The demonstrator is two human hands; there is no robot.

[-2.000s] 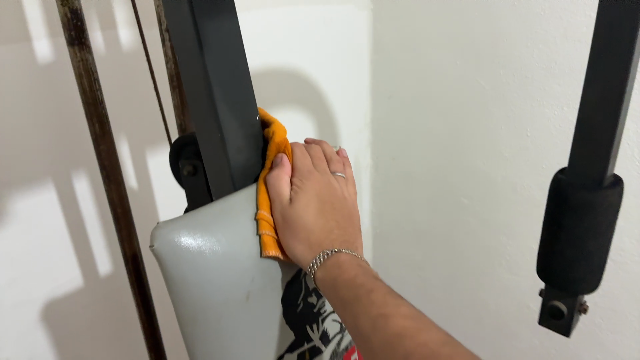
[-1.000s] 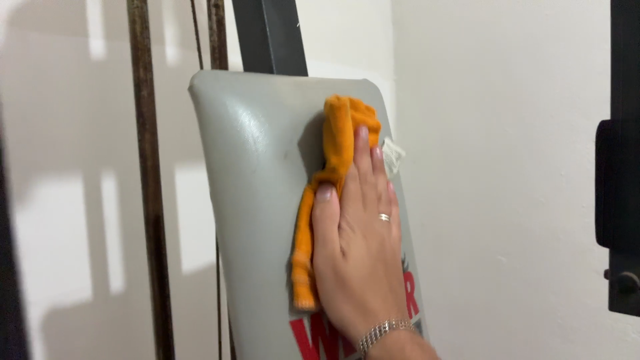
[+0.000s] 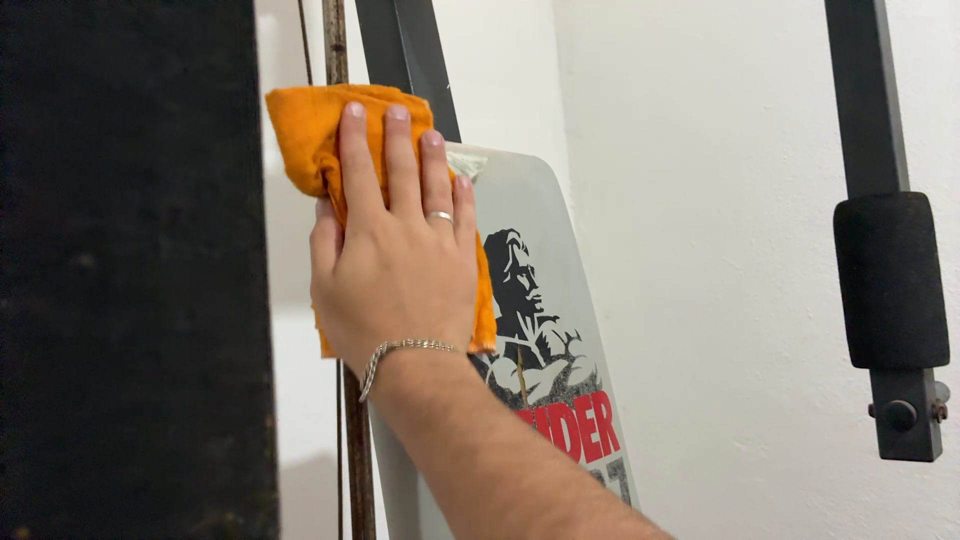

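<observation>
My right hand point(image 3: 397, 270), with a ring and a chain bracelet, lies almost flat over an orange cloth point(image 3: 296, 139), its fingers pointing up and the thumb at the cloth's left side. Hand and cloth cover the upper left part of a grey padded backrest point(image 3: 517, 187) of a home gym. The pad bears a black printed figure and red Weider lettering, and a whitish torn patch point(image 3: 469, 165) shows near its top edge. The forearm hides part of the lower pad. My left hand is out of view.
A wide dark panel or post point(image 3: 135, 270) fills the left side. Behind the cloth run a rusty metal rod point(image 3: 360, 465) and a thin cable. A black frame bar point(image 3: 412, 52) rises behind the pad. At right hangs a machine arm with a black foam roller point(image 3: 891, 277).
My right hand and the cloth have moved left across the pad, to its upper left edge. Two seconds ago they were at the frame bar, above the pad's top. The view has shifted.
</observation>
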